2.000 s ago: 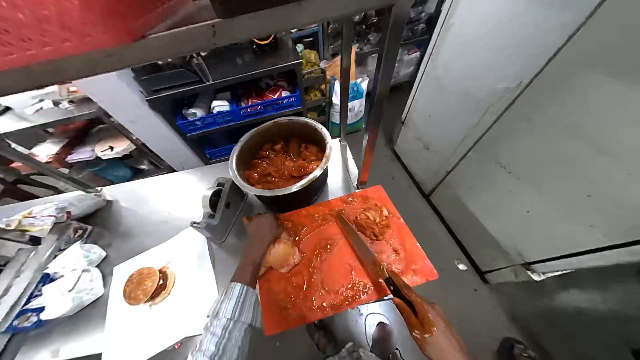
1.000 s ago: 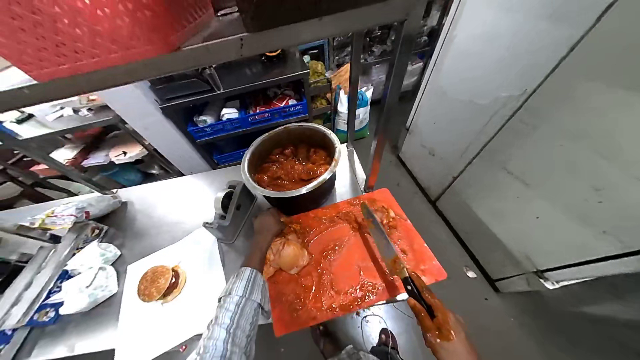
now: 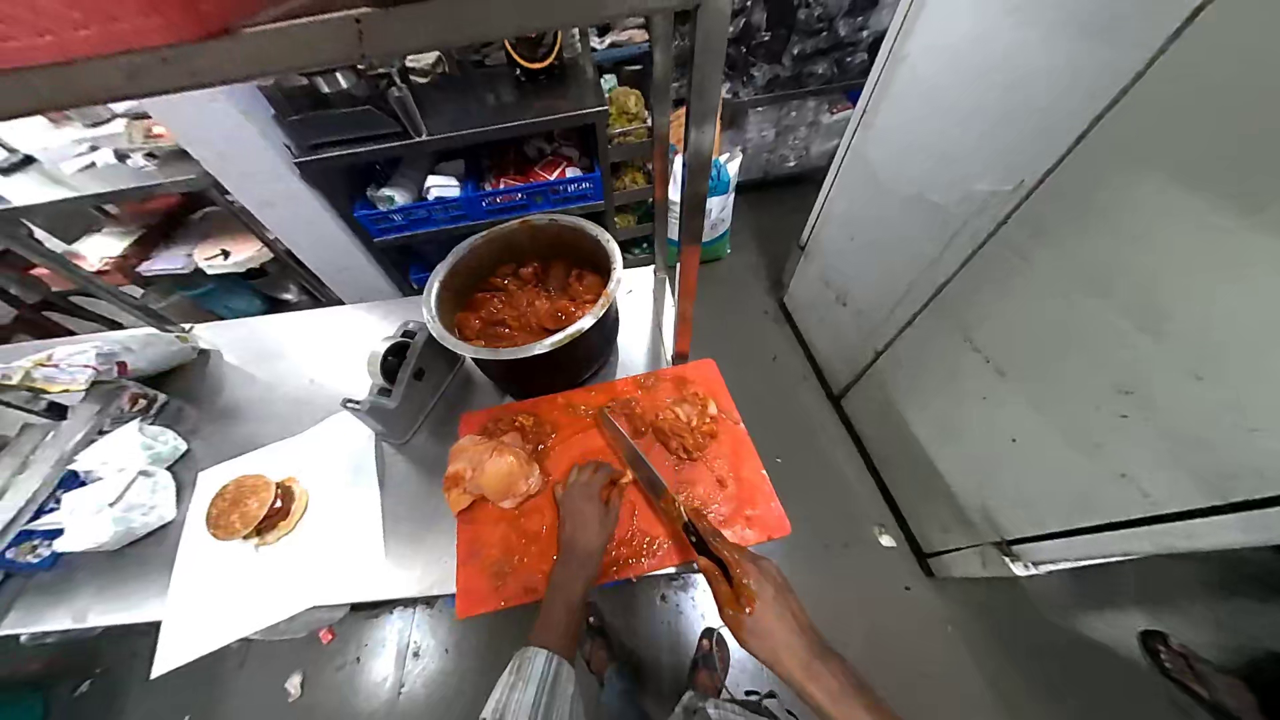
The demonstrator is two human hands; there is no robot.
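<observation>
A red cutting board (image 3: 550, 560) smeared with marinade lies at the counter's edge. My right hand (image 3: 745, 590) grips the dark handle of a kitchen knife (image 3: 650, 475), whose blade rests on or just above the board, tip pointing away. Left of the blade, my left hand (image 3: 588, 505) presses its fingertips down near a small piece of meat (image 3: 625, 478); whether it pinches the piece I cannot tell. A larger pale piece of raw meat (image 3: 495, 472) lies left of that hand. Cut marinated meat (image 3: 686, 425) is heaped right of the knife.
Behind the board stands a metal pot (image 3: 522, 350) of meat in red sauce. Beside it is a grey tape dispenser (image 3: 405, 385). An open burger (image 3: 243, 507) lies on white paper (image 3: 340, 500) at left. A shelf post (image 3: 690, 200) rises behind the board's far edge.
My left hand has left the large piece of meat and moved right, close to the knife. The knife remains in my right hand.
</observation>
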